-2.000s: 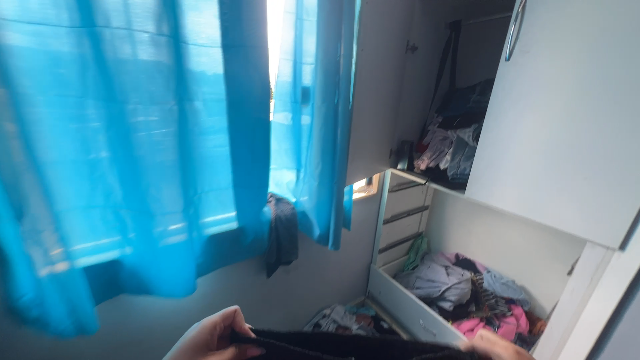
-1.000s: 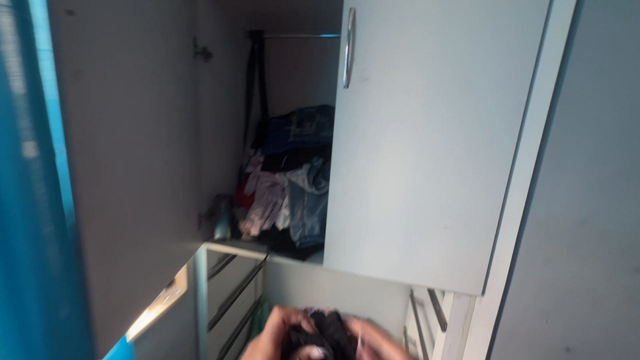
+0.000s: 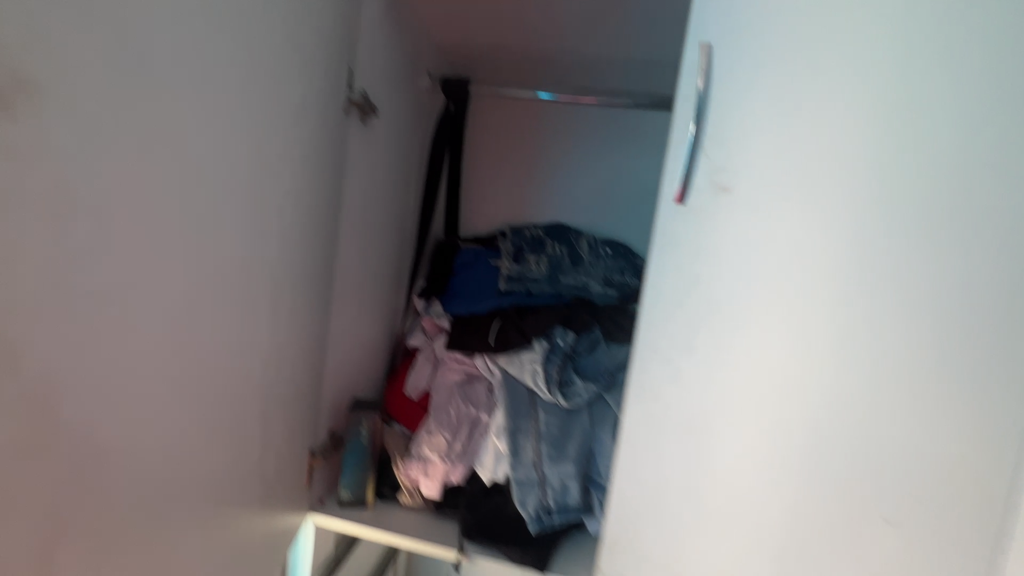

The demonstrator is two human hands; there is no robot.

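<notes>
Neither of my hands shows in the head view at this moment, so what they hold is hidden. A heap of clothes lies on the wardrobe shelf. In it are light blue denim [image 3: 552, 448], a pale pink garment [image 3: 456, 408], a red cloth [image 3: 407, 396], a black garment [image 3: 520, 328], a bright blue cloth [image 3: 474, 280] and a dark patterned garment [image 3: 568, 260] on top. Black straps [image 3: 454, 160] hang from the metal rail [image 3: 576, 98] at the left.
A white wardrobe door [image 3: 832, 304] with a metal handle [image 3: 694, 124] covers the right side. Another door panel [image 3: 168, 264] fills the left. A small blue container [image 3: 358, 456] stands at the shelf's left front. Below is a pale frame edge [image 3: 384, 538].
The view has swung from the curtained window and drawer to the wardrobe shelf. Both hands, seen a second ago on a bunched dark cloth, are out of view.
</notes>
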